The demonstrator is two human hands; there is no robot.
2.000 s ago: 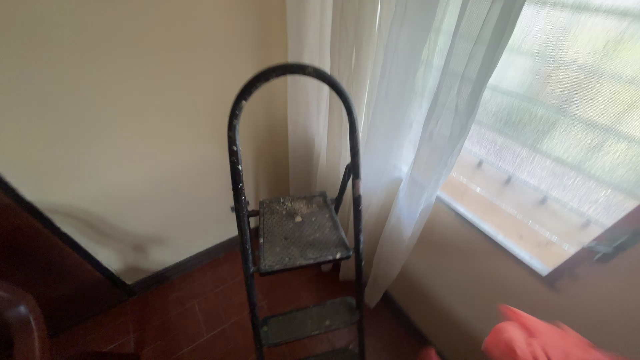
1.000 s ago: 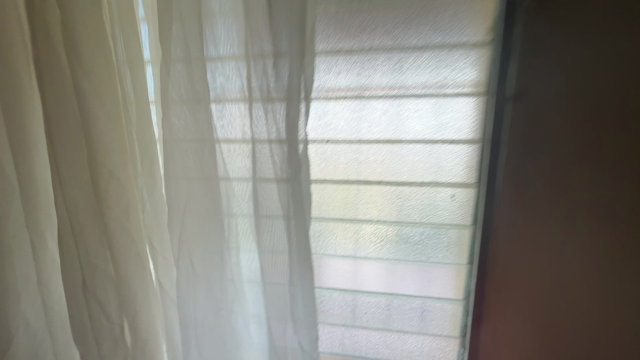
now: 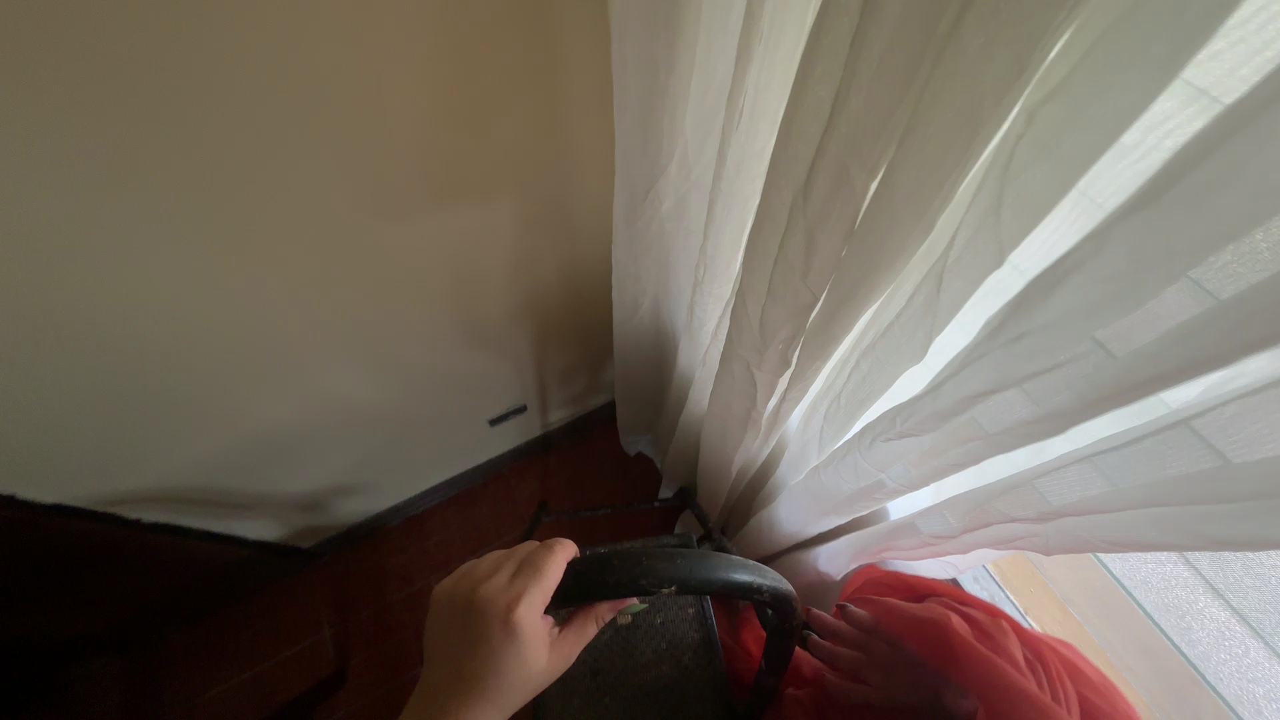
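My left hand (image 3: 510, 620) is closed around the left part of the curved black top rail (image 3: 680, 572) of a stepladder. Below the rail lies the ladder's dark textured platform (image 3: 650, 660), partly hidden by the hand. My right hand (image 3: 870, 650) is at the right side of the rail, its fingertips beside the tube, with red cloth (image 3: 1010, 650) draped over and around it. Whether those fingers grip the cloth or touch the rail is not clear.
Sheer white curtains (image 3: 850, 250) hang close behind the ladder, in front of a louvred glass window (image 3: 1190, 610) at the right. A plain wall (image 3: 300, 250) with a dark baseboard (image 3: 460, 485) is at the left, above a dark red tiled floor (image 3: 400, 600).
Two seconds ago the ladder stood with no hand on its rail; now my left hand holds it. The view swung to the window and back down, closer to the ladder.
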